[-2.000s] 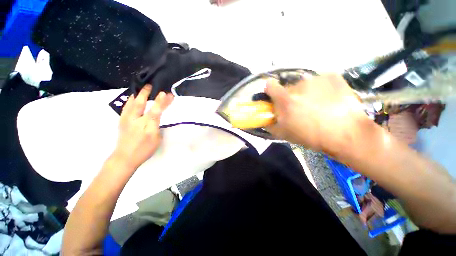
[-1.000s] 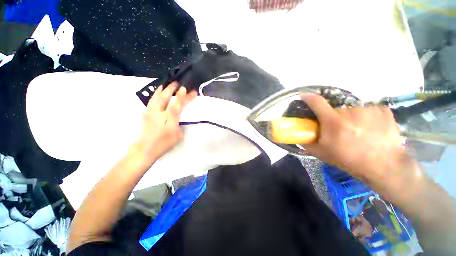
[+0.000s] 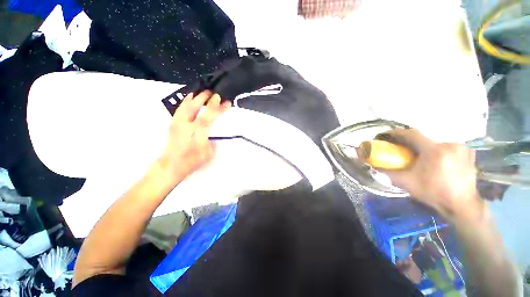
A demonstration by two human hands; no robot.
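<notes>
A black speckled garment (image 3: 163, 37) lies across the back left of the white table. Its white curved waistband strip (image 3: 273, 129), with a dark thin edge, lies over the padded off-white board (image 3: 87, 125). My left hand (image 3: 194, 136) presses its fingertips on the strip's left end, beside small pale bars on black cloth (image 3: 173, 100). A thin white loop (image 3: 260, 93) lies on the black cloth. My right hand (image 3: 433, 168) grips the orange-brown handle of the silver iron (image 3: 363, 156). The iron's tip is just right of the strip's right end.
The white table (image 3: 407, 58) carries a reddish checked cloth (image 3: 328, 8) at its far side. A blue crate (image 3: 407, 238) stands low right, with blue plastic (image 3: 194, 246) below the board. Cloth pieces (image 3: 29, 232) are heaped at left. A yellow hose (image 3: 494, 40) curves at upper right.
The iron in my right hand has moved right along the strip and off its right end, uncovering that end. My left hand stays on the strip's left end. The view has shifted.
</notes>
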